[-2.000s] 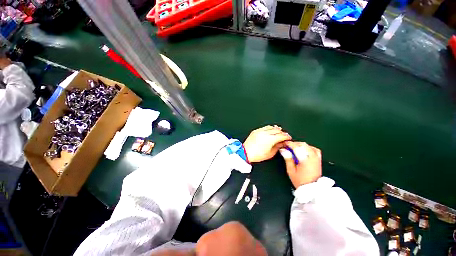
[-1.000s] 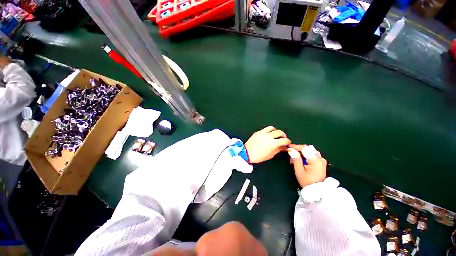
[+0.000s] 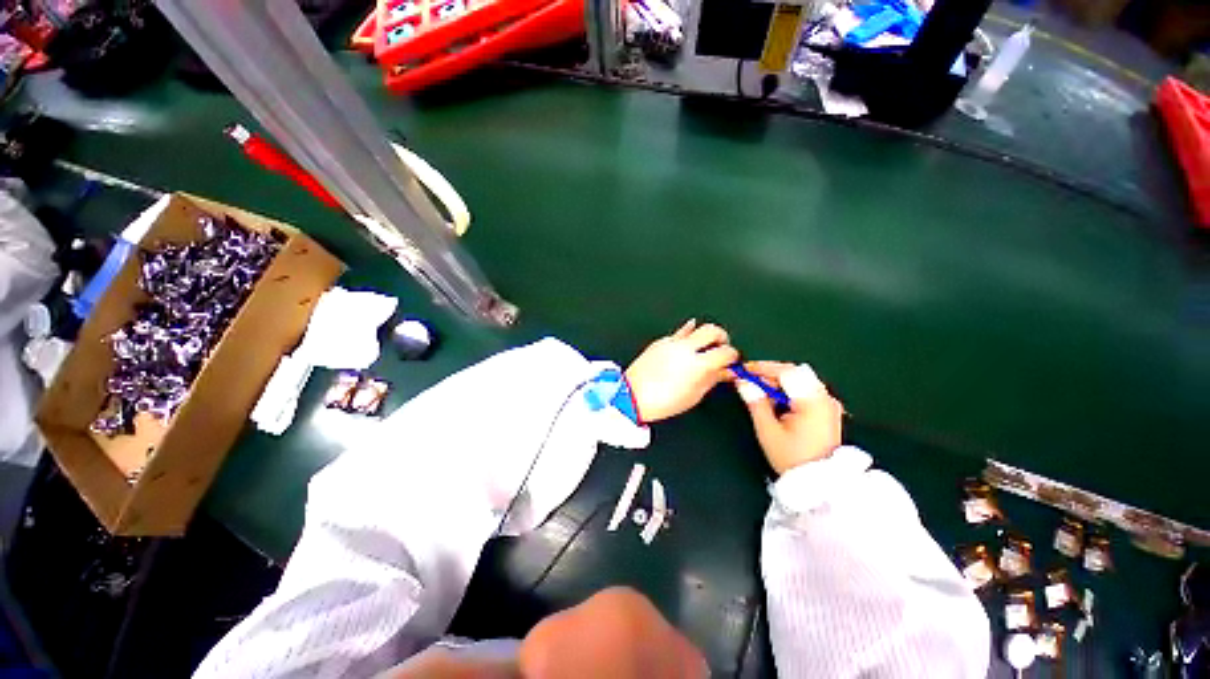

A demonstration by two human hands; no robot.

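My right hand [image 3: 799, 417] holds a slim bright-blue hand tool [image 3: 760, 383] in its fingertips, its tip slanting up and left to my left fingertips. My left hand [image 3: 681, 373], with a light-blue wrist strap [image 3: 612, 397] and thin cord, has its fingers bent and close together beside the tool's tip. Any workpiece between the fingertips is too small and hidden to make out. Narrow white strips [image 3: 628, 497] lie on the dark-green bench below my hands.
A cardboard box [image 3: 228, 403] of metallic parts stands left, beside white wipes [image 3: 348, 328], a round black cap [image 3: 413, 338] and flex modules [image 3: 356, 393]. A metal post [image 3: 445, 273] slants down behind. More modules [image 3: 1015, 556] lie right. Red trays [image 3: 478, 43] are across the line.
The view has shifted a little, so the scene sits further left. More of the blue tool shows between my hands, which stay close together. A white round piece now shows among the right modules.
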